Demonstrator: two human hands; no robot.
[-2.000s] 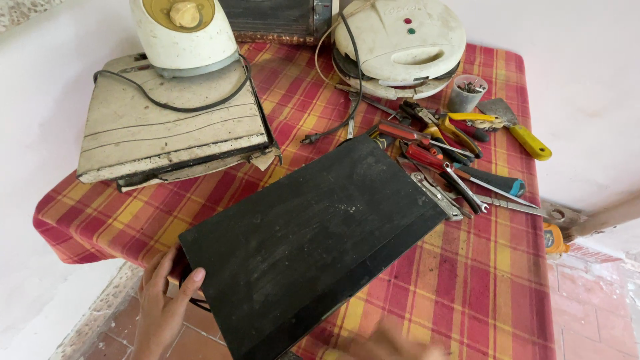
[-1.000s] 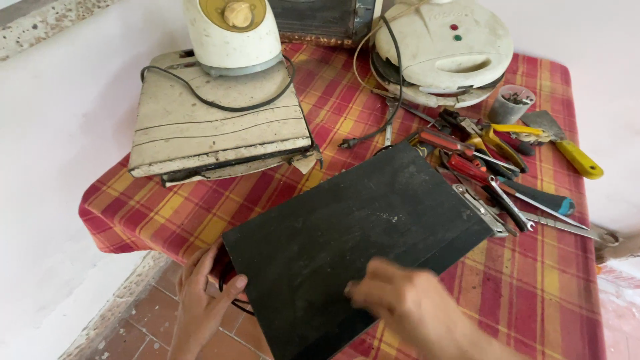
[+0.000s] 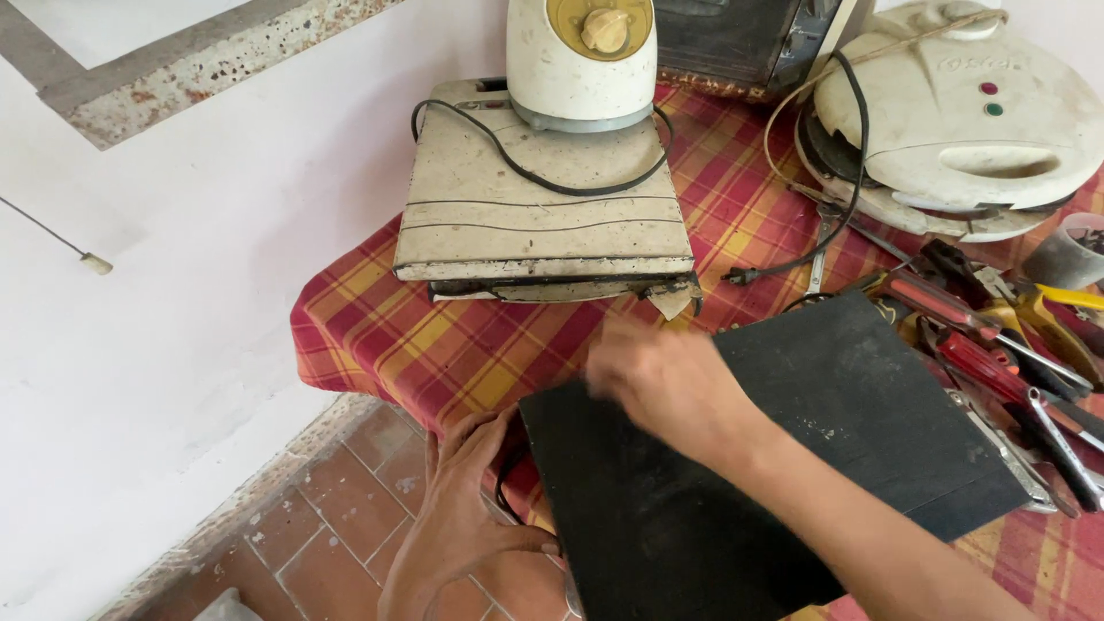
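Note:
A flat black rectangular panel or casing (image 3: 828, 414) lies at a slant on the checked tablecloth (image 3: 414, 336). My left hand (image 3: 470, 509) is at its left edge, thumb against the side and fingers spread near the corner; a dark cable shows between hand and edge. My right hand (image 3: 660, 379), blurred by motion, is over the panel's far left part with its fingers curled. Whether it touches the surface or has anything small in it cannot be told. Screwdrivers with red handles (image 3: 979, 362) and a wrench (image 3: 1056, 440) lie beside the panel's right end.
Behind stand a blender base (image 3: 582, 86) on a cream flat appliance (image 3: 543, 233), a white round sandwich maker (image 3: 949, 112) and a dark oven-like appliance (image 3: 724, 39). A power cord with plug (image 3: 750, 274) lies nearby. Pliers (image 3: 1056, 328) and a plastic cup (image 3: 1069, 254) are at right.
My right hand has moved from the near side of the panel, across it, to its far left part. My left hand has stayed at the left edge. The view has shifted left.

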